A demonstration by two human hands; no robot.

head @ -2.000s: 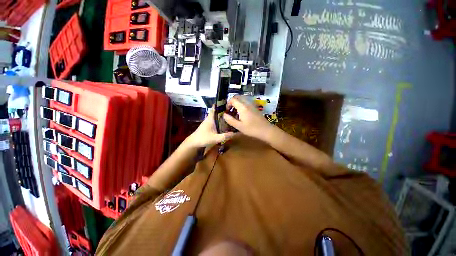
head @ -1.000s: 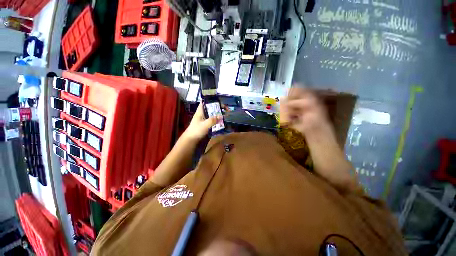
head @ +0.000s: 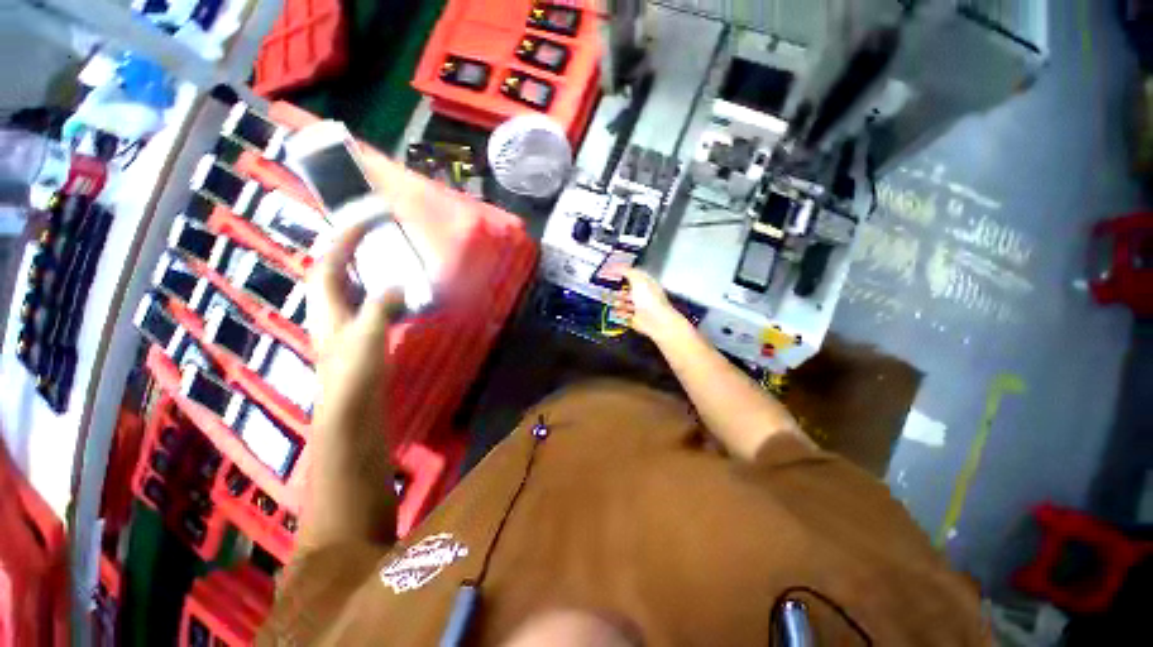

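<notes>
My left hand (head: 352,297), blurred, holds an opened device (head: 335,175) above the top red tray (head: 231,228) of the stack at left. The device has a dark screen half and a bright white half, which my fingers partly cover. Opened devices lie in rows in that tray. My right hand (head: 642,303) is at the front edge of the machine bed (head: 695,284), its fingertips by the lower end of a device (head: 617,266) in the left fixture. Whether they grip it cannot be told. Another opened device (head: 756,262) sits in the right fixture.
A small round fan (head: 529,157) stands between the tray stack and the machine. Another red tray with black closed devices (head: 529,89) is behind it. Yellow and red controls (head: 778,341) are on the bed's front edge. A brown box (head: 872,402) is below right.
My left hand has carried the opened device left, from in front of the machine to over the trays. My right hand has moved left to the left fixture. The view has shifted and turned left.
</notes>
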